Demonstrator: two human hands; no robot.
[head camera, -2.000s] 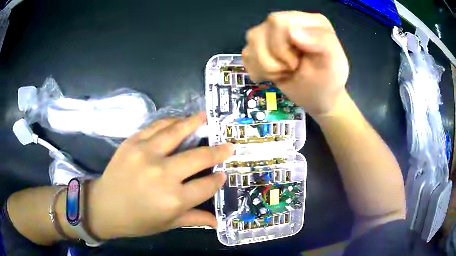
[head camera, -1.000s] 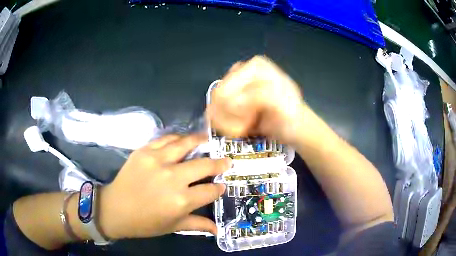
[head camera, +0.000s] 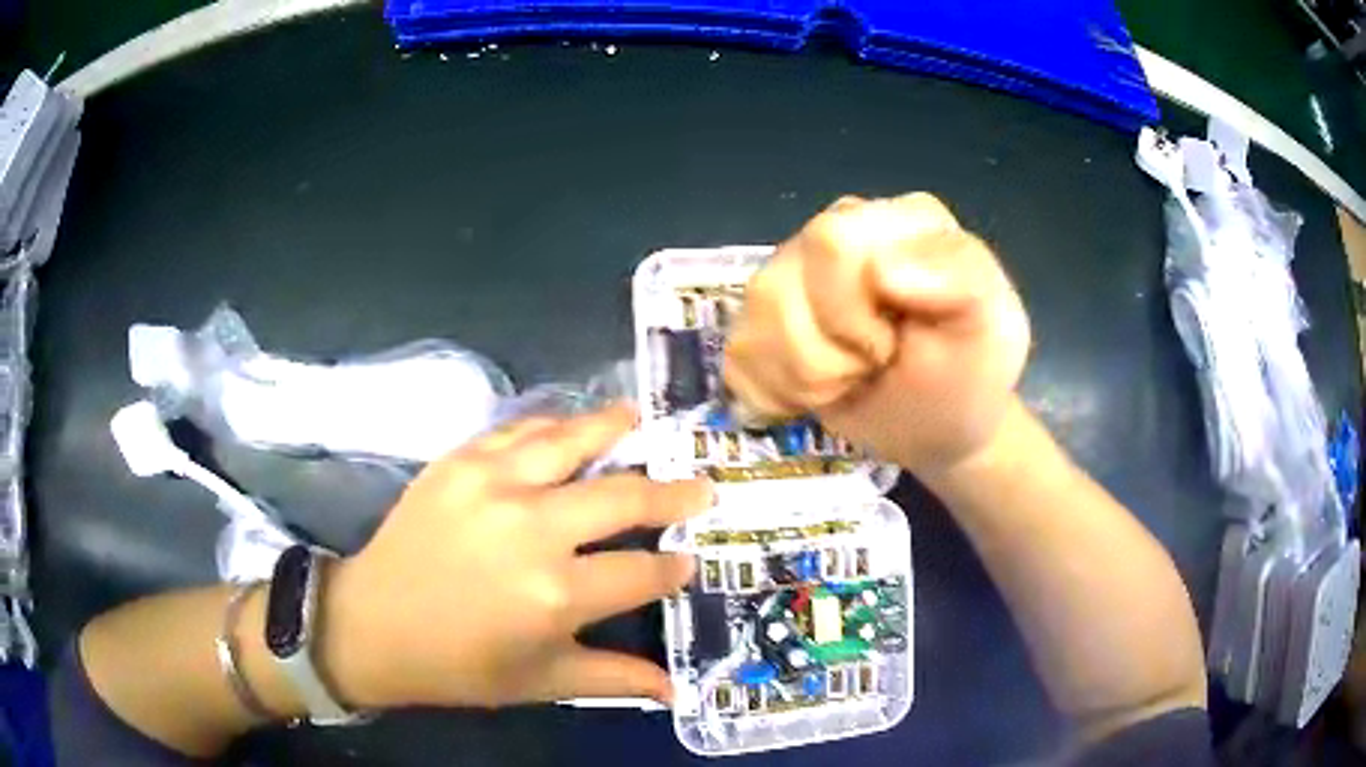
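Two open power strip housings lie one behind the other on the dark mat. The near housing (head camera: 791, 629) shows its green board, yellow block, brass strips and a black block. The far housing (head camera: 685, 367) is partly covered by my right hand (head camera: 884, 322), which is a closed fist above it. No tool shows in the fist; its inner side is hidden. My left hand (head camera: 510, 562) lies with fingers spread, fingertips on the left edges of both housings. A white cord in a clear bag (head camera: 367, 402) runs left from the far housing.
Two white plugs (head camera: 146, 438) lie at the left. A blue pad stack (head camera: 989, 53) is at the back. Bagged cords (head camera: 1251, 330) and stacked white power strips (head camera: 1285, 622) stand at the right. More white strips (head camera: 33, 165) are at the far left.
My right fist dropped toward the far housing, then lifted and moved right, uncovering its left part. My left hand keeps its place on the housings. The view has shifted, showing more of the blue stack.
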